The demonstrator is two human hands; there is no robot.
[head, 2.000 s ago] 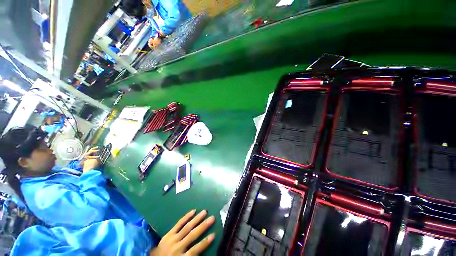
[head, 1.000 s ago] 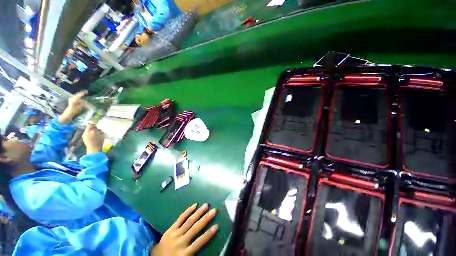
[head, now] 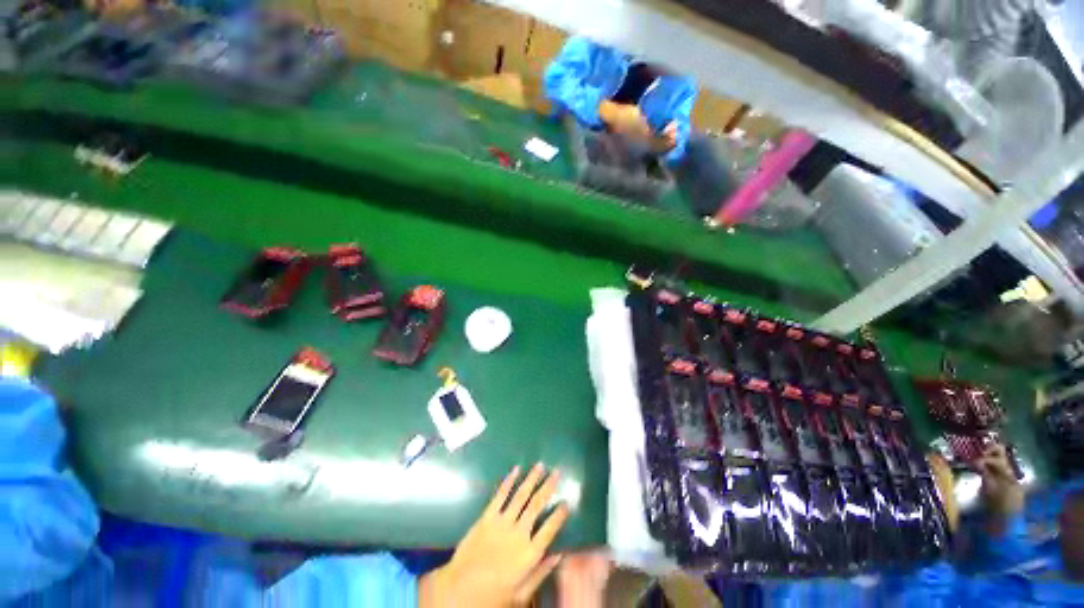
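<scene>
My left hand (head: 505, 544) rests palm down on the green bench with fingers spread, holding nothing. A blurred bit of skin beside it, probably my right hand (head: 583, 578), is cut off by the bottom edge; its grip is hidden. Beyond my left hand lies an LCD display module (head: 453, 411) with a gold tail, beside a small dark-and-white piece (head: 414, 448). Further left lies a housing with display fitted (head: 291, 392), a dark piece at its lower end. Red-black housings lie behind: one at left (head: 268, 283), a small stack (head: 354, 285) and another group (head: 411, 325).
A large black blister tray (head: 773, 439) of red-black housings stands at right, white sheet (head: 618, 416) under its left edge. A round white lid (head: 487, 329) lies near the housings. A white grid sheet (head: 83, 226) is at far left. People in blue work at left, right and across.
The view has turned and levelled, so the whole tray and the right side now show. The neighbour at left is mostly out of view. My left hand stays spread; blurred skin has appeared beside it.
</scene>
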